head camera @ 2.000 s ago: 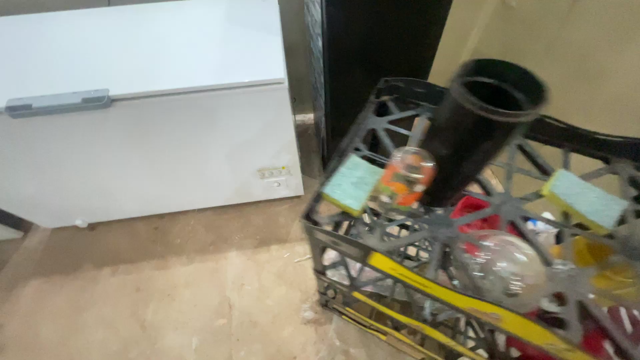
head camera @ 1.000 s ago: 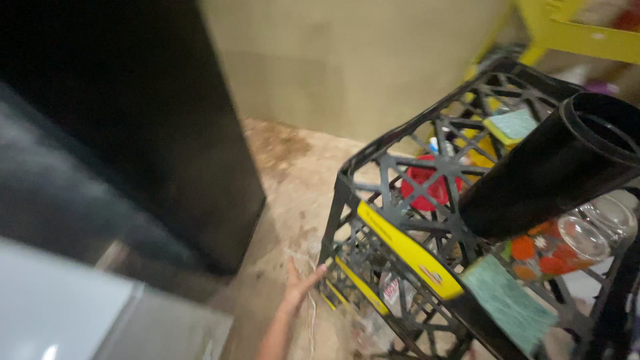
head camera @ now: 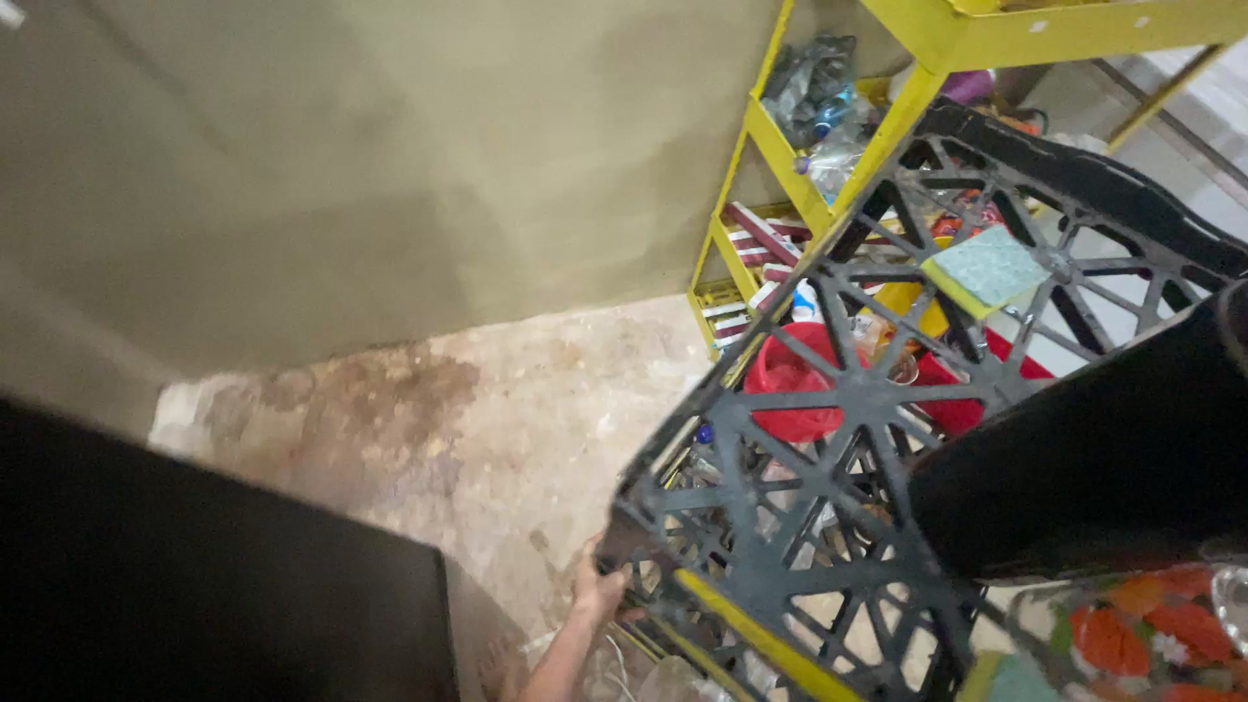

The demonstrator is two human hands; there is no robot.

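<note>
My left hand (head camera: 603,590) is at the near left corner of a black plastic crate (head camera: 780,497) with a lattice surface and yellow strips; its fingers are partly hidden by the corner. On the lattice lie a green and yellow scouring sponge (head camera: 990,271), a black cylinder (head camera: 1082,458) on its right part, and a clear item with orange floral decoration (head camera: 1136,624) at the lower right. Another sponge (head camera: 1004,678) shows at the bottom edge. A red plastic container (head camera: 798,380) is visible through the openings. My right hand is out of view.
A yellow metal shelf rack (head camera: 780,161) holding plastic bags (head camera: 814,88) and red-and-white boxes (head camera: 765,239) stands behind the crate. A large black panel-like object (head camera: 214,575) fills the lower left. Stained floor (head camera: 468,419) runs between it and the crate, up to a plain wall (head camera: 390,175).
The view has swung a lot, away from the white chest freezer. My left hand, beside the crate's yellow-striped side with fingers spread one second ago, is now at its corner.
</note>
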